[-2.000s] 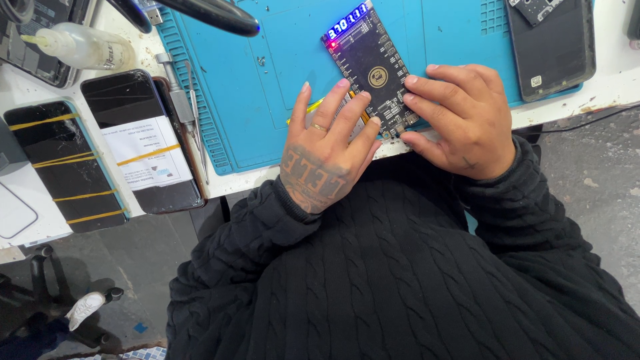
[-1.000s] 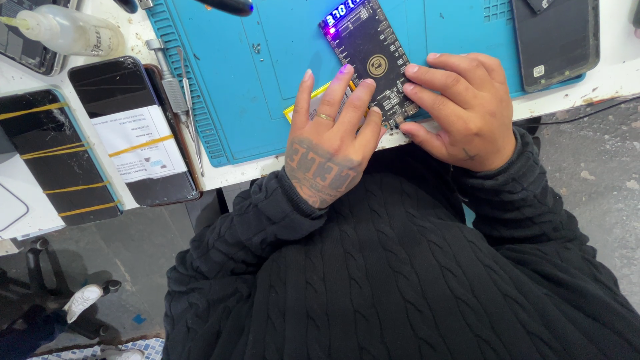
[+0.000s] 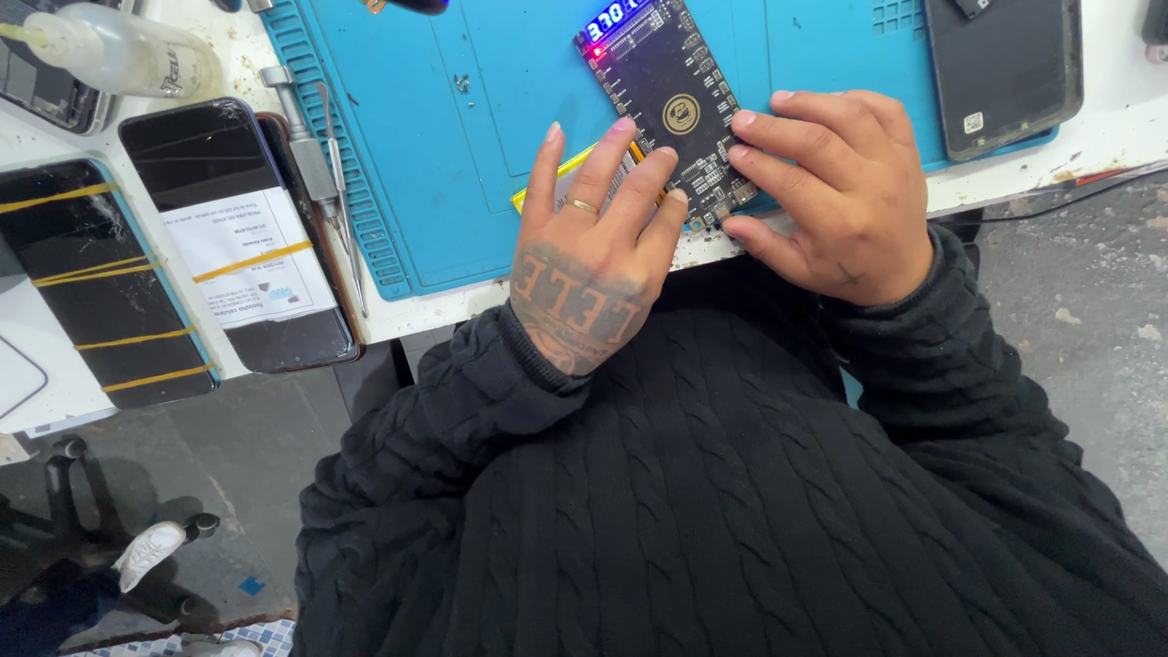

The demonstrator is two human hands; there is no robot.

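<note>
A black circuit board with a lit blue digit display and a red light lies tilted on the blue silicone work mat. Fingers of my left hand press on a yellow-edged battery pack and reach the board's left edge; the hand covers much of the pack. My right hand rests its fingertips along the board's right edge, with the thumb by its lower corner connector. Whether either hand grips firmly cannot be told. Small screws lie on the mat left of the board.
To the left are a smartphone with a banded paper, another phone wrapped in rubber bands, a plastic dispenser bottle, a screwdriver-like tool and a thin metal pick. A dark phone back lies at right. Below left, a person's shoe shows near a chair base.
My left hand's fingers have shifted slightly over the battery and the board's edge. My right hand stays at the board's right edge. The view has shifted a little.
</note>
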